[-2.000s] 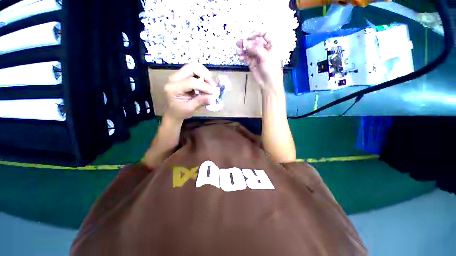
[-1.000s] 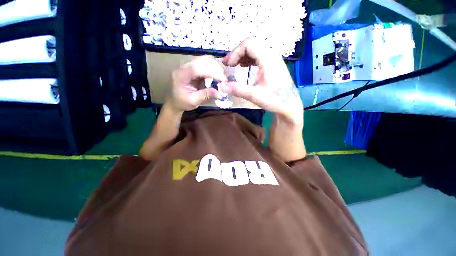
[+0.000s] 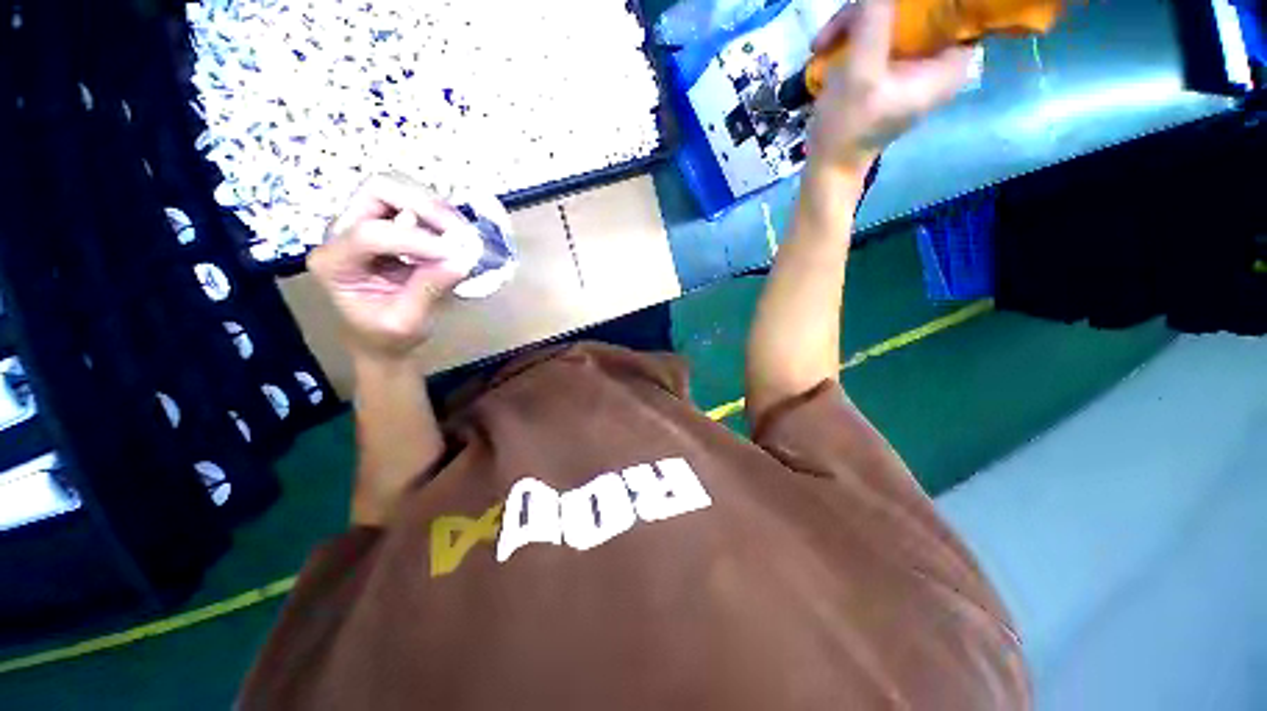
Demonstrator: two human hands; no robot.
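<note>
My left hand (image 3: pixel 389 264) holds a small white part (image 3: pixel 486 250) with a dark middle in its fingertips, above the tan cardboard sheet (image 3: pixel 611 257). My right hand (image 3: pixel 882 90) is at the top right, closed around the orange electric screwdriver (image 3: pixel 959 21), which is partly cut off by the top edge. The screwdriver's dark nose (image 3: pixel 795 92) points left, over the screw box (image 3: pixel 743 104). Whether the nose touches the box cannot be told.
A black-rimmed parts tray (image 3: pixel 584 181) heaped with small white parts lies ahead. The blue tray (image 3: pixel 695 153) holds the screw box at the right. Stacked black trays (image 3: pixel 84 278) with white tubes (image 3: pixel 39 489) stand at the left. A blue basket (image 3: pixel 956 250) is below the bench's right side.
My right hand has left the white part, moved up and right, and taken hold of the orange screwdriver. My left hand still holds the part. The view has turned and shifted right.
</note>
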